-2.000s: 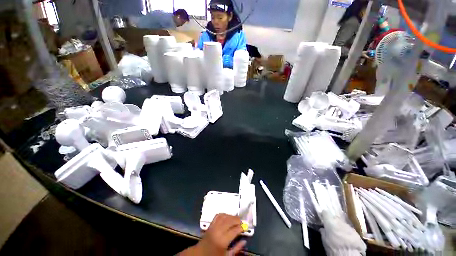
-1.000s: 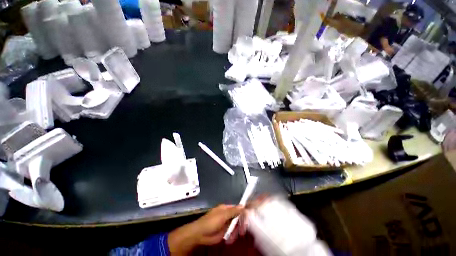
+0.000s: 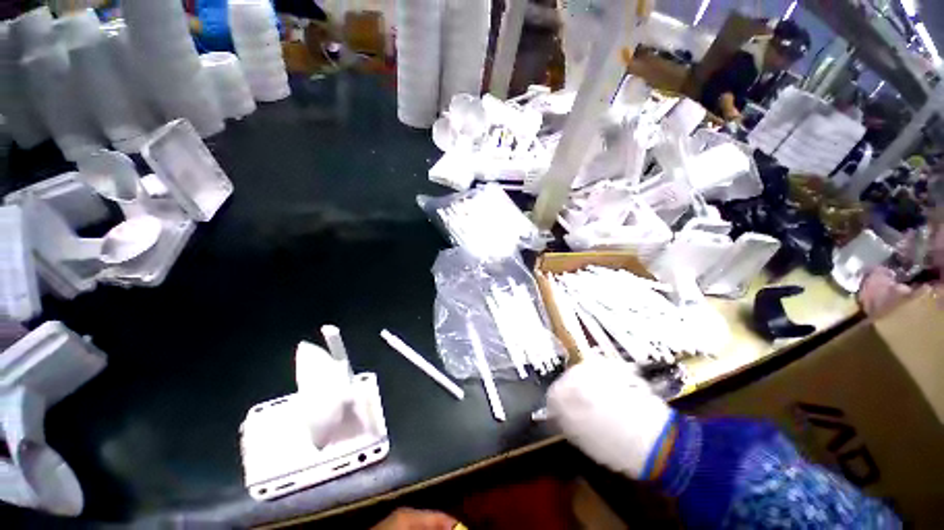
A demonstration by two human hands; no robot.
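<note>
A white camera housing [image 3: 316,447] with an upright bracket arm stands near the mat's front edge, untouched. A loose white stick [image 3: 422,364] lies right of it. Another white stick [image 3: 484,370] lies partly on a clear plastic bag [image 3: 453,300] with more sticks. My right hand [image 3: 609,416], in a white knit glove, is at the mat edge just in front of the brown stick tray [image 3: 556,311]; its fingers are mostly hidden, with a small white tip beside them. My left hand [image 3: 416,521], bare, is mostly cut off by the bottom edge.
White housings [image 3: 186,171] lie at the left, others [image 3: 621,212] behind the tray. Tall white stacks [image 3: 417,62] and a post [image 3: 585,114] stand farther back. A black curved part [image 3: 782,314] lies on the yellow tabletop. A large carton [image 3: 818,414] stands front right; a person [image 3: 761,67] is beyond.
The view has swung right. My left hand has left the housing, held a white stick, then dropped to the bottom edge. My gloved hand went from the bag to the left hand, then to the tray's front.
</note>
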